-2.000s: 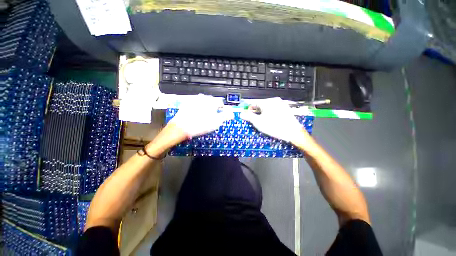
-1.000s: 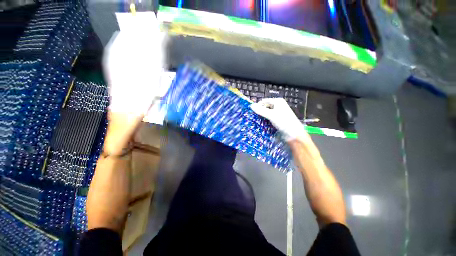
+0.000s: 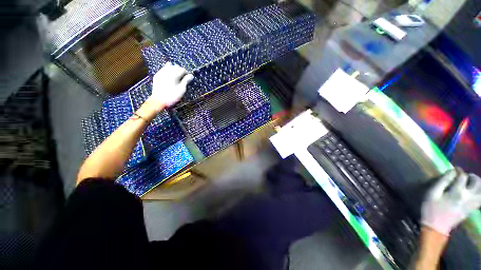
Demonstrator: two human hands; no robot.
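Observation:
Blue circuit board panels stand in stacks (image 3: 227, 63) left of the machine, with a lower stack (image 3: 229, 113) beside them. A brighter blue panel surface (image 3: 176, 158) shows at the near end. My left hand (image 3: 170, 84), in a white glove, is at the near edge of the upper stack, its fingers curled; whether it grips a panel cannot be told. My right hand (image 3: 451, 200), also gloved, is at the machine's front edge (image 3: 411, 126) at the far right, fingers bent; I cannot tell if it holds anything.
A black keyboard (image 3: 358, 176) lies on the narrow shelf, with white paper (image 3: 299, 133) at its end. Another paper (image 3: 343, 90) is on the machine's corner. A white device (image 3: 409, 20) lies on the machine top. A framed rack with a brown surface (image 3: 116, 55) stands upper left.
The view has swung left to the stacks. My left hand has moved out over them, and my right hand has let go of the panel and moved to the machine's edge.

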